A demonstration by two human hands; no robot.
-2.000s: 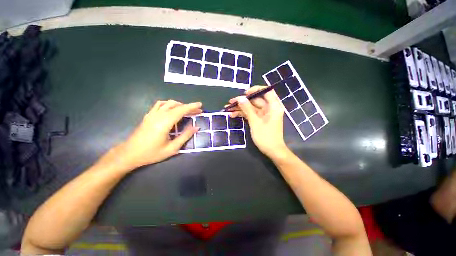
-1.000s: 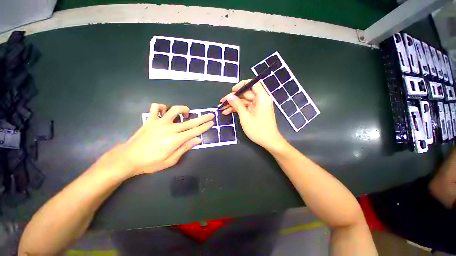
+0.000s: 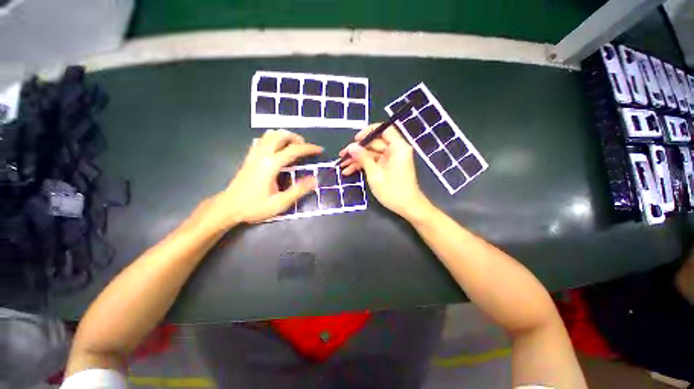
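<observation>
A white sticker sheet (image 3: pixel 328 187) with black squares lies on the dark green bench in front of me. My left hand (image 3: pixel 268 178) is over its left part, thumb on the sheet, fingers curved and apart; whether a small dark part is under the fingertips I cannot tell. My right hand (image 3: pixel 386 169) holds dark tweezers (image 3: pixel 378 134) like a pencil, tip at the sheet's upper edge. A stack of sticker sheets (image 3: pixel 310 118) lies behind. Another sheet (image 3: pixel 438 139) lies slanted at the right, under the tweezers' rear end.
A pile of black plastic parts (image 3: pixel 65 182) lies at the left. A black tray (image 3: pixel 618 171) with white-and-black parts stands at the right. A faint dark square (image 3: pixel 297 266) is near the front. A pale rail (image 3: pixel 319 47) runs behind. A person's arm shows at the right edge.
My left hand, flat across the sheet a second ago, has drawn back to the left and bent its fingers, uncovering more squares. The tweezers stay near the sheet's upper edge. The view has shifted.
</observation>
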